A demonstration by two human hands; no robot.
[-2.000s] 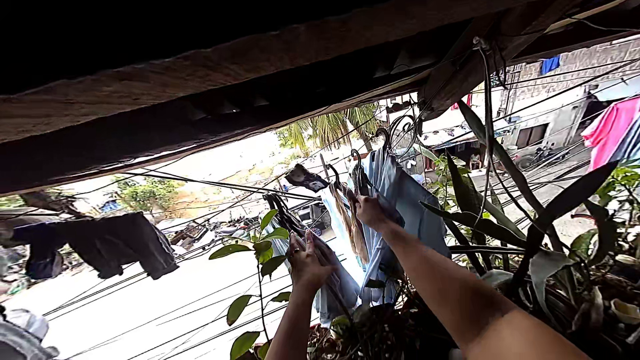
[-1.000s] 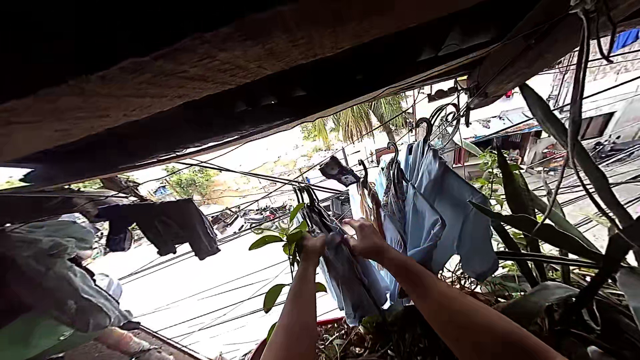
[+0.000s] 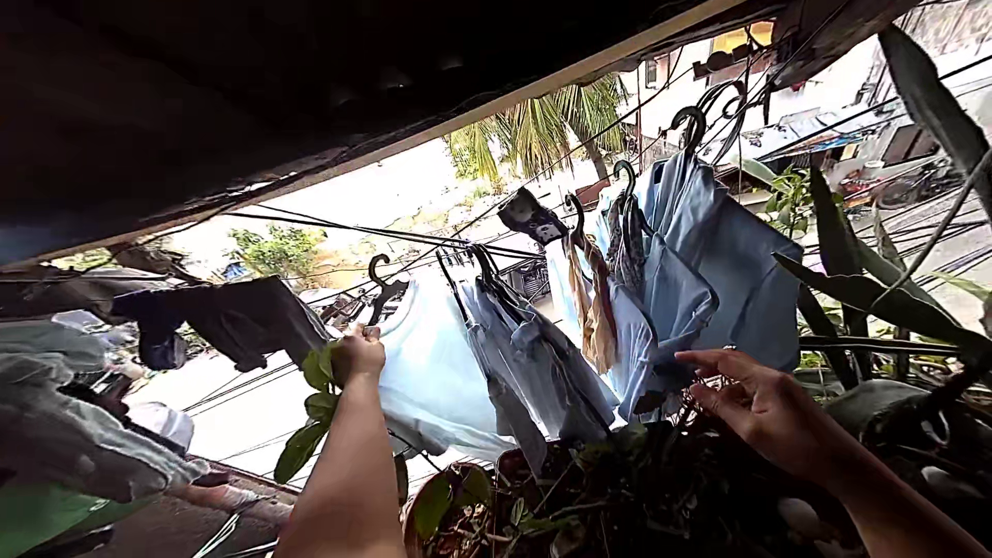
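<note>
My left hand [image 3: 360,353] is closed on the shoulder edge of a pale blue-white garment [image 3: 442,364], whose black hanger [image 3: 378,283] rises just above the fingers. Right of it, grey-blue clothes [image 3: 535,356] hang close together on dark hangers. My right hand [image 3: 744,387] is apart from the clothes or just in front of them, fingers spread and bent, with nothing seen in it. Above and behind it hang a light blue garment [image 3: 744,263] on a black hanger, a tan cloth [image 3: 597,310] and a grey patterned cloth [image 3: 626,240].
Dark trousers [image 3: 248,322] hang at the left, beyond crumpled grey cloth [image 3: 62,418]. Potted plants [image 3: 542,504] fill the space below the clothes, and long stiff leaves [image 3: 876,302] reach in from the right. A dark roof edge [image 3: 372,159] slants overhead, and wires cross behind.
My hands have moved apart from the bunched clothes: the left hand leftward, now on the pale garment spread out there, the right hand rightward and off the clothes.
</note>
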